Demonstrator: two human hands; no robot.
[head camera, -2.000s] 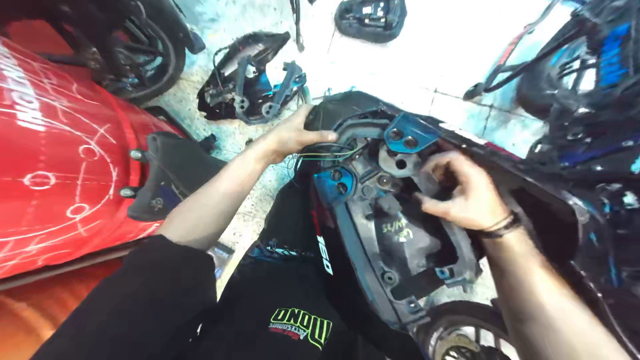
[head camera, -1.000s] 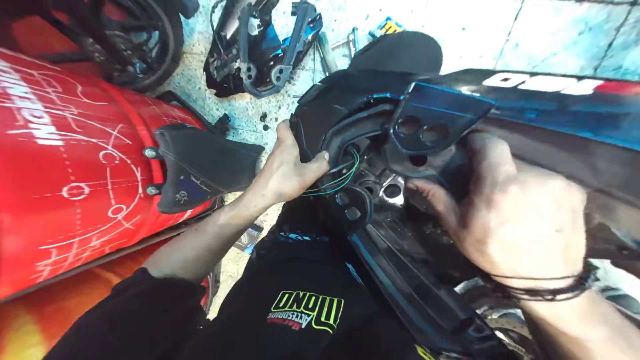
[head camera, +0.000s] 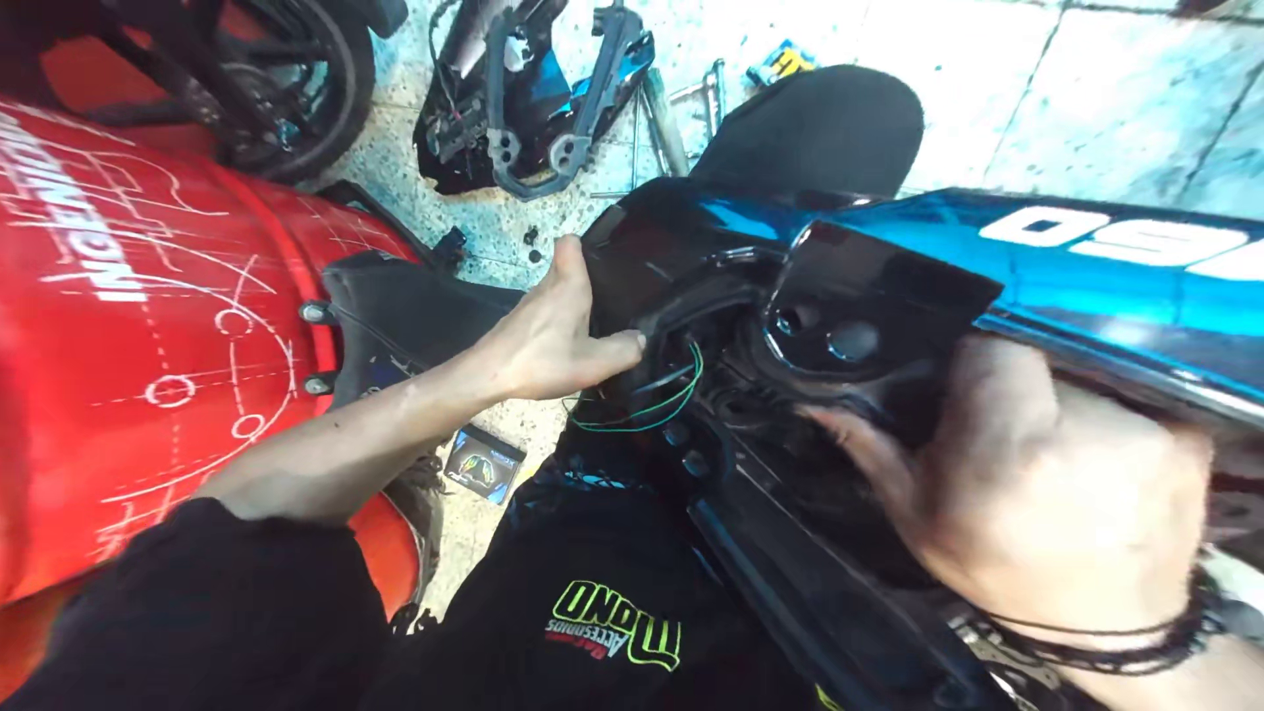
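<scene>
In front of me is the tail of a motorcycle, with a glossy blue and black side panel (head camera: 918, 242) and a black rear fender (head camera: 820, 128) beyond it. My left hand (head camera: 543, 346) is on the left edge of the black tail section, thumb and fingers spread around its rim. Thin green wires (head camera: 681, 395) loop out close to its thumb. On the right, my right hand (head camera: 1047, 474) grips the tail under the blue panel, its thumb reaching toward the dark recess; its fingertips are hidden. Between the hands sits a black bracket (head camera: 839, 311) with two round holes.
At left stands a red panel (head camera: 148, 346) with white line drawings, near a motorcycle wheel (head camera: 296, 89). A removed plastic frame (head camera: 538, 183) and metal tools (head camera: 713, 94) lie on the tiled floor. A small printed box (head camera: 484, 464) lies below my left forearm.
The tail has swung round and tilted, so its blue side panel now shows at the right. My right hand has moved from above the inner opening to under that panel. The view has shifted closer.
</scene>
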